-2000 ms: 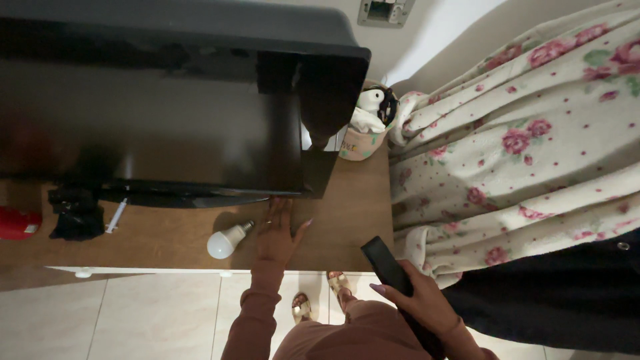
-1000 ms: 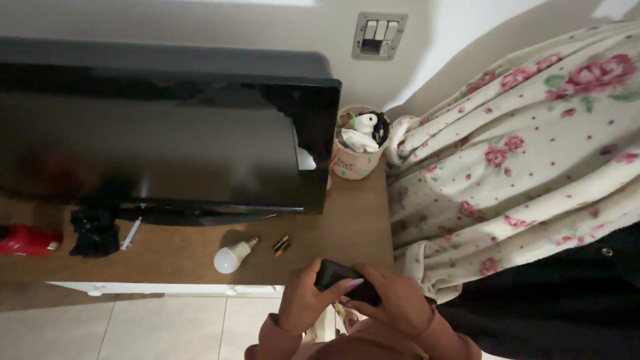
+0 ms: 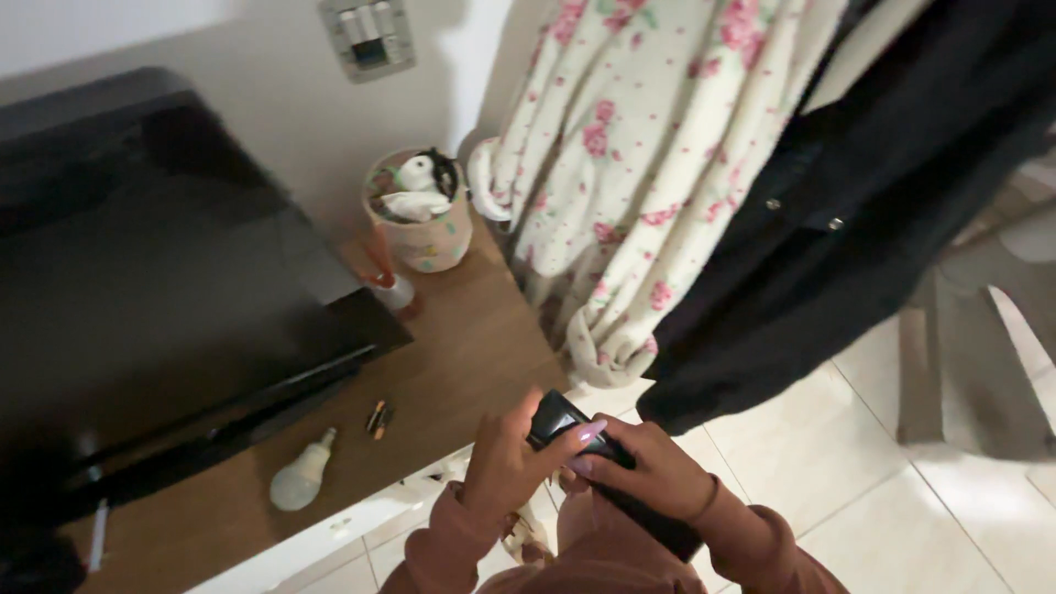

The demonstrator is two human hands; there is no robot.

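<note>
A long black device [image 3: 660,520], seemingly a remote control, is held between both hands above the floor, just off the desk's front corner. My left hand [image 3: 524,454] grips its upper end, thumb on the shiny face. My right hand [image 3: 648,466] wraps its middle, its thumb close to the left one. On the wooden desk top [image 3: 478,330], left of my hands, lie small batteries [image 3: 380,419] side by side and a white light bulb [image 3: 302,474] on its side.
A black flat screen [image 3: 165,272] fills the left. Behind the desk corner stand a patterned basket [image 3: 429,239] with a plush toy and a small white container [image 3: 394,293]. A floral cloth [image 3: 610,165] and a black garment [image 3: 792,239] hang at the right.
My left hand was on the desk by the bulb two seconds ago; it has since joined my right hand on the device. The batteries show on the desk from one second ago. The view has turned right.
</note>
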